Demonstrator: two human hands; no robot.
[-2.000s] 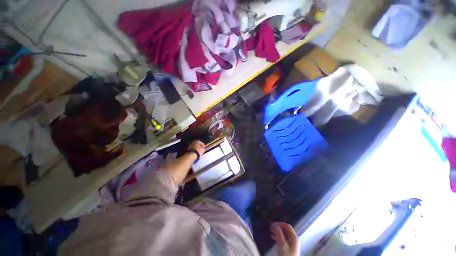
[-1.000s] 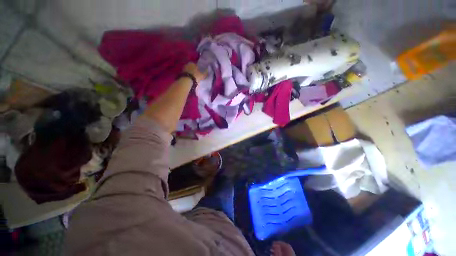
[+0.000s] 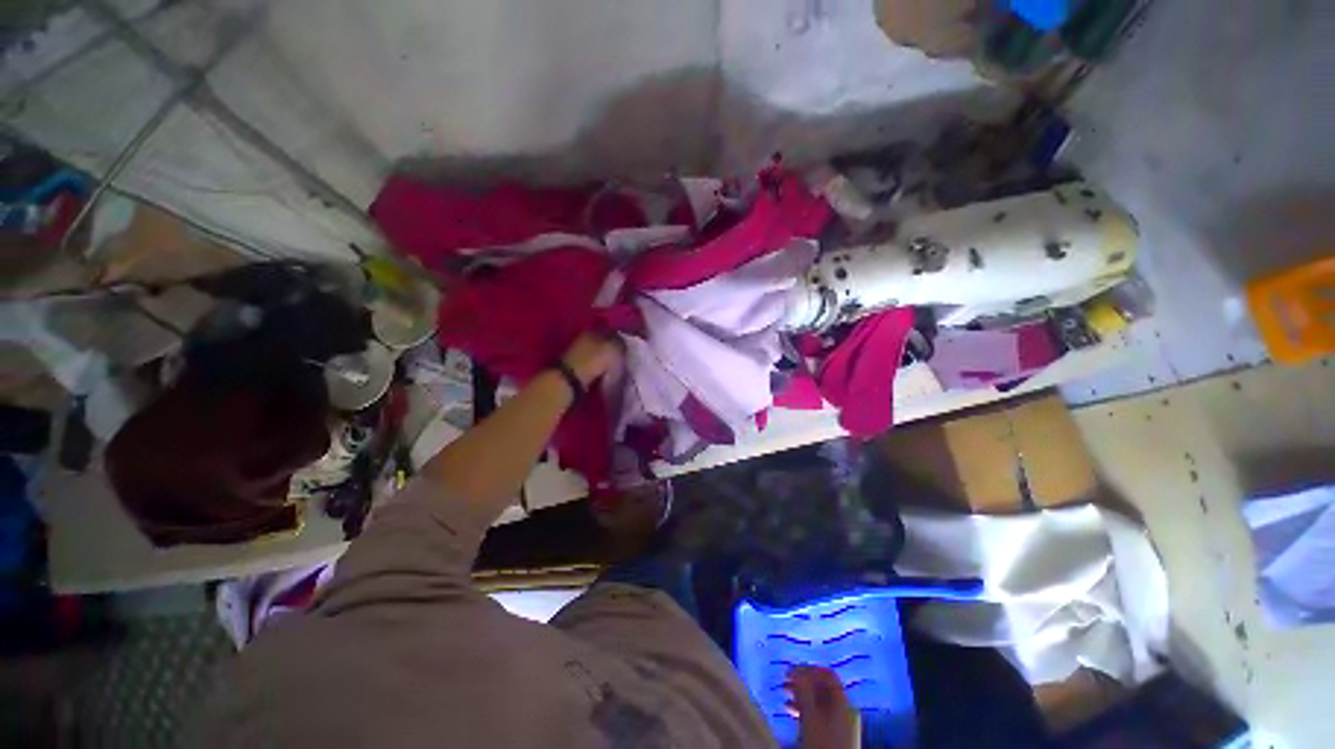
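A bundle of magenta and pale lilac garment parts (image 3: 710, 329) lies heaped on a white table, bunched near its middle. My left hand (image 3: 590, 360), with a dark band at the wrist, reaches into its near side and grips the cloth; the fingertips are partly hidden in it. My right hand (image 3: 820, 699) is low in the picture, in front of the blue chair, cut off by the bottom edge. It looks empty, with the fingers loosely bent and apart.
A worn cream machine arm (image 3: 966, 259) lies right of the bundle. A blue chair (image 3: 827, 644) and a cardboard box (image 3: 996, 454) with white cloth (image 3: 1032, 578) stand below the table edge. Dark red cloth (image 3: 220, 454) and thread cones (image 3: 359, 376) sit at left.
My left hand moved from the wooden-framed item below up to the bundle. The bundle has since turned and bunched up under the hand. The view swung towards the table, and my right hand remains low.
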